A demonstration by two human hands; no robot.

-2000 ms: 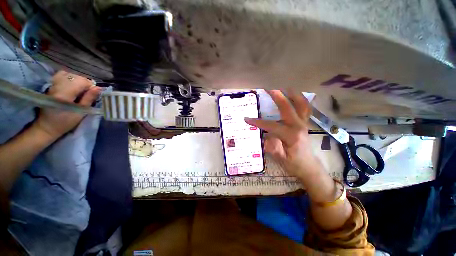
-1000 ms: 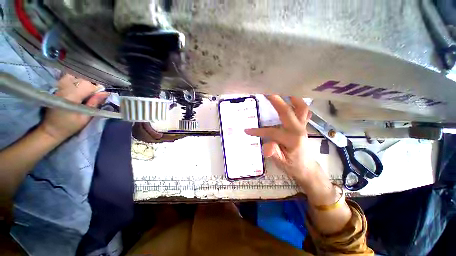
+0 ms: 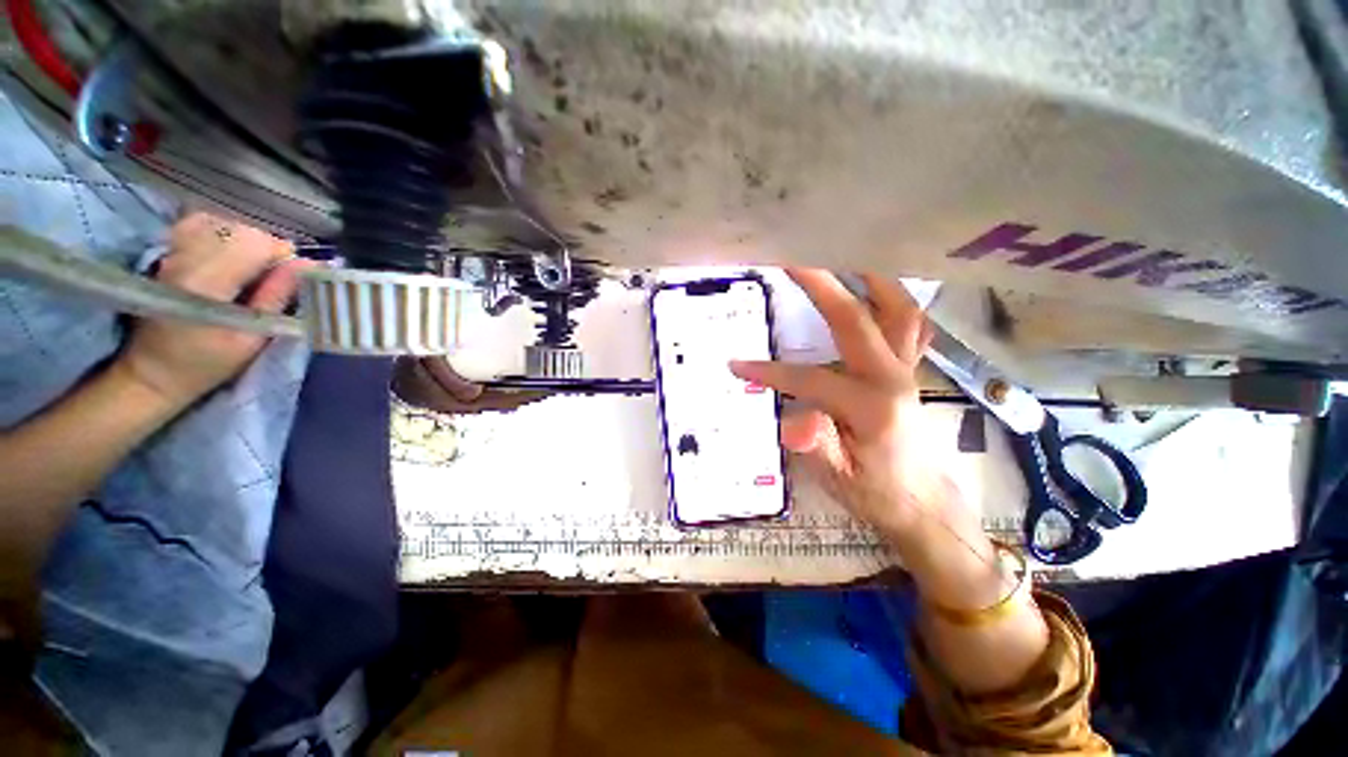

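A smartphone (image 3: 720,429) with a lit white screen lies on the white machine table. My right hand (image 3: 865,392) is over its right side, fingers spread, one fingertip at the screen; it holds nothing. My left hand (image 3: 222,303) rests at the far left on the pale grey-blue cloth (image 3: 163,547), its fingers curled and partly hidden behind a blurred pale bar; whether it grips the cloth I cannot tell. A dark navy cloth panel (image 3: 328,533) hangs beside the pale cloth, over the table's left end.
The cream sewing machine head (image 3: 828,148) spans the top, with a ribbed dial (image 3: 392,312) at left. Black-handled shears (image 3: 1053,466) lie right of my right hand. A ruler strip (image 3: 591,540) runs along the table's front edge. Blue material (image 3: 835,666) shows below.
The phone's screen content has changed, with small dark pictures and pink marks now showing. My right fingertip is slightly higher on the screen than a second ago. The view has shifted slightly.
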